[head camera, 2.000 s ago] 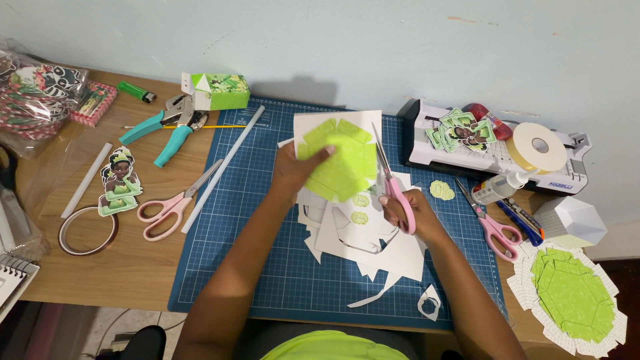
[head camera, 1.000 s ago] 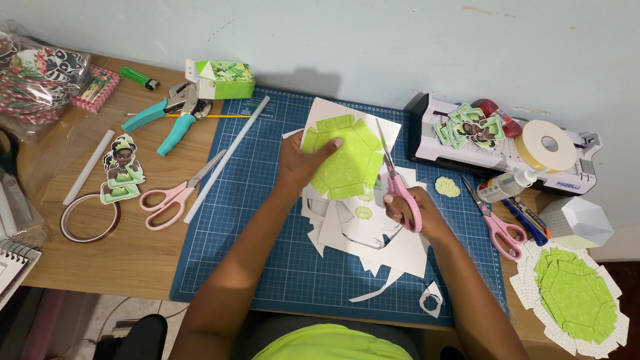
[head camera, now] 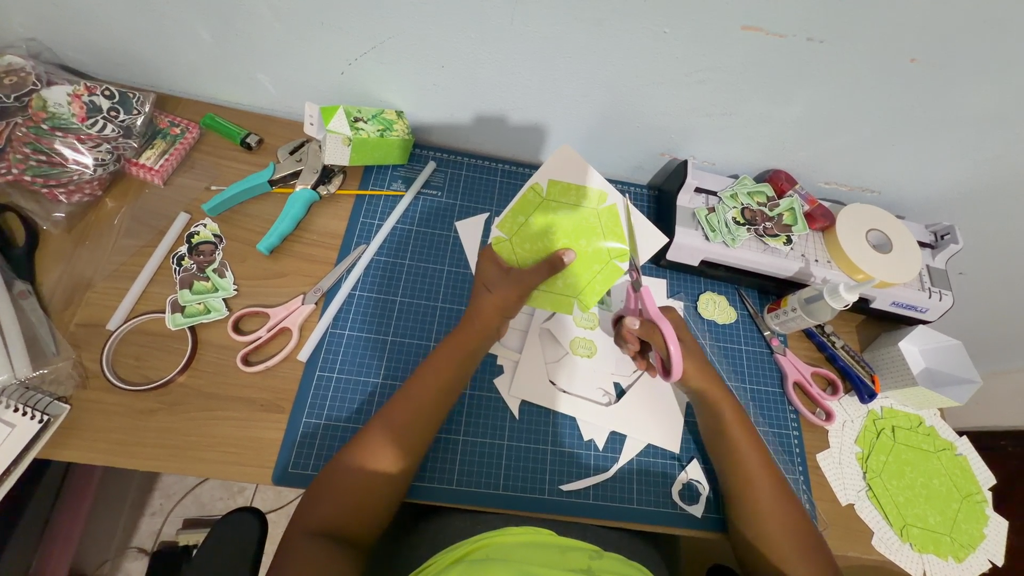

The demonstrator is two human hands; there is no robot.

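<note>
My left hand [head camera: 516, 286] grips a green hexagonal paper cutout with tabs [head camera: 566, 232], its thumb on top and its fingers hidden underneath. In my right hand [head camera: 652, 344] is a pair of pink-handled scissors [head camera: 658, 324]; the blades point up along the cutout's right edge and look nearly closed. Under and behind the cutout lie white paper sheets [head camera: 640, 416] and offcuts, one sheet bearing small green labels. All this is over the blue cutting mat [head camera: 448, 448].
Left: pink scissors [head camera: 280, 324], teal-handled pliers [head camera: 276, 196], white stick [head camera: 368, 264], tape roll [head camera: 148, 352], printed figures [head camera: 200, 276]. Right: paper trimmer [head camera: 808, 264], large tape roll [head camera: 872, 244], glue bottle [head camera: 808, 308], more pink scissors [head camera: 800, 376], stacked green cutouts [head camera: 924, 488].
The green cutout in my left hand has turned, and the white sheet behind it now shows a corner pointing up. The scissors remain in my right hand.
</note>
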